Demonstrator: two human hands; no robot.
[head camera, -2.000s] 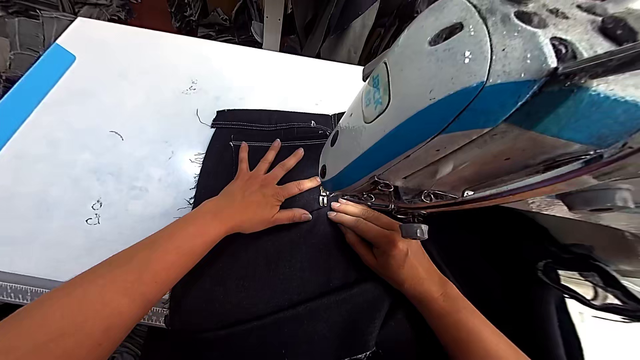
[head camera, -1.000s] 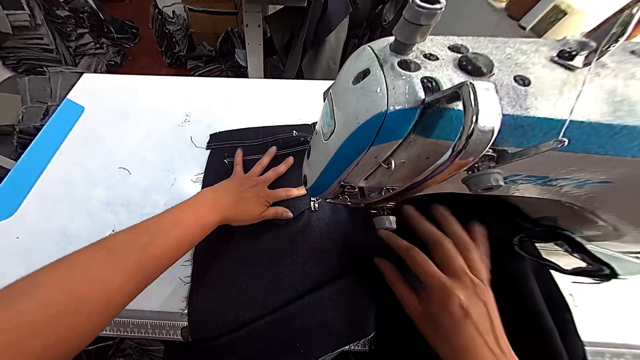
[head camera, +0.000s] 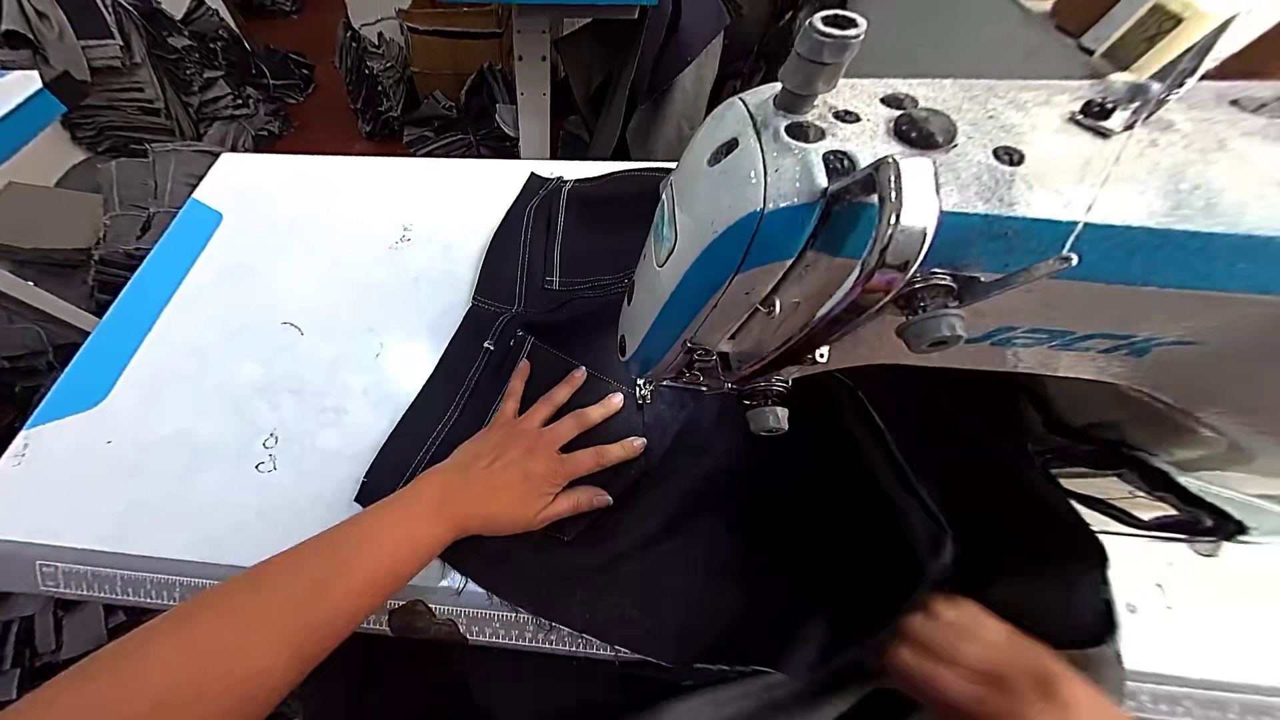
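Note:
Dark denim trousers (head camera: 700, 540) with pale topstitching lie under the head of a Jack sewing machine (head camera: 800, 250). The presser foot (head camera: 644, 390) rests at a patch pocket's stitched edge. My left hand (head camera: 530, 460) lies flat on that pocket, fingers spread, just left of the foot. At the lower right, my right hand (head camera: 970, 655) is blurred beside a fold of the dark cloth; its fingers look curled, but whether they grip the fabric is unclear.
The white table (head camera: 300, 350) has a blue edge strip and a ruler (head camera: 520, 630) along its front. Stacks of dark cut fabric (head camera: 150, 90) lie beyond it at the far left. A thread runs down to the machine's take-up area.
The denim has turned, and a stitched pocket and seams now show at the left of the machine. My right hand has moved away from the presser foot toward the lower right.

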